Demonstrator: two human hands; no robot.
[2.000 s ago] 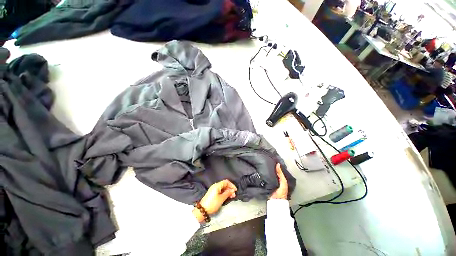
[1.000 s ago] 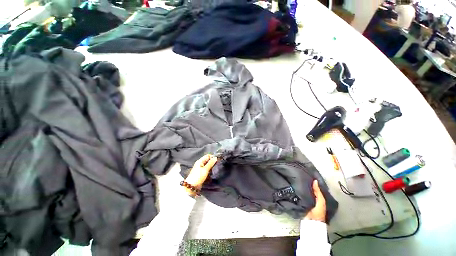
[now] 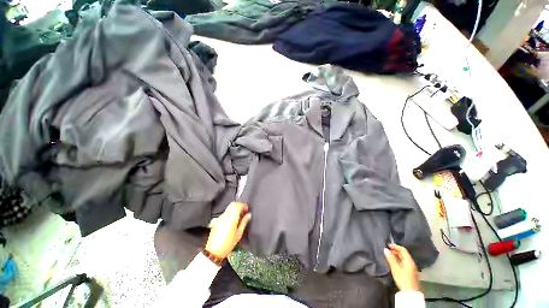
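Observation:
A grey zip jacket (image 3: 289,186) lies front side up. Its pale front zipper (image 3: 323,198) runs down the middle and its hood (image 3: 337,81) is at the far end. The left-side sleeve (image 3: 259,147) is folded in a bunch near the chest. The right-side sleeve (image 3: 373,189) lies bent over the front. My left hand (image 3: 226,231) is beside the jacket's lower left edge, thumb and fingers apart. My right hand (image 3: 402,264) is at the lower right, fingertips against the cloth near the hem; whether they pinch it is unclear.
A large grey garment pile (image 3: 120,120) is at the left, close to the jacket. Navy garments (image 3: 343,39) lie at the far side. At the right are a black hair dryer (image 3: 440,161), an orange tool (image 3: 440,204), black cords and thread spools, including a red one (image 3: 504,246).
The raised lower front has come down flat, covering the dark inside and label. The zipper now shows down to the hem. My hands are at the two lower sides. The view has shifted left.

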